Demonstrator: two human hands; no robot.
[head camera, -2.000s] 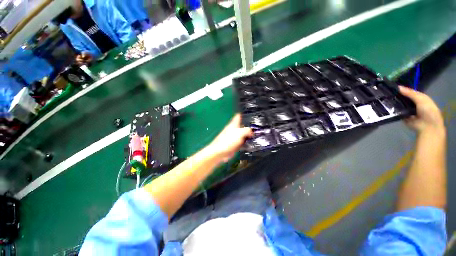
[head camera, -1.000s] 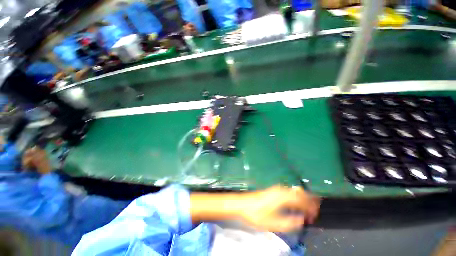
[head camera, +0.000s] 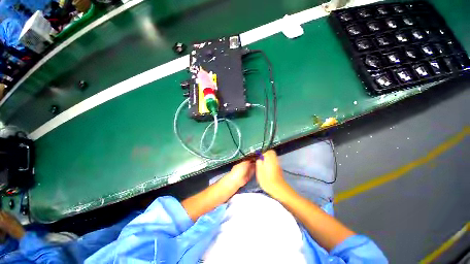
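Observation:
My left hand (head camera: 242, 173) and my right hand (head camera: 269, 170) are close together at the bench's front edge. Their fingertips meet at a small dark purplish spot beside thin black cables (head camera: 273, 103); what they pinch is too small to tell. The cables run from a black box (head camera: 220, 77) on the bench down to the hands. On the box lie a yellow piece and a red and green fitting (head camera: 210, 100) with clear tubing (head camera: 176, 126) looped in front. A glossy black blister tray (head camera: 399, 49) with shiny square pockets lies on the bench at the right.
A white rail (head camera: 111, 97) divides the green bench (head camera: 111, 154) from the conveyor, which carries several small black modules (head camera: 179, 48). Black items (head camera: 15, 160) stand at the bench's left end. Another person's hand (head camera: 10, 224) shows at lower left. A yellow bit (head camera: 328, 122) lies near the front edge.
The blister tray, held in both hands two seconds ago, lies on the bench. Both hands have come together at the bench edge below the black box. The view has shifted.

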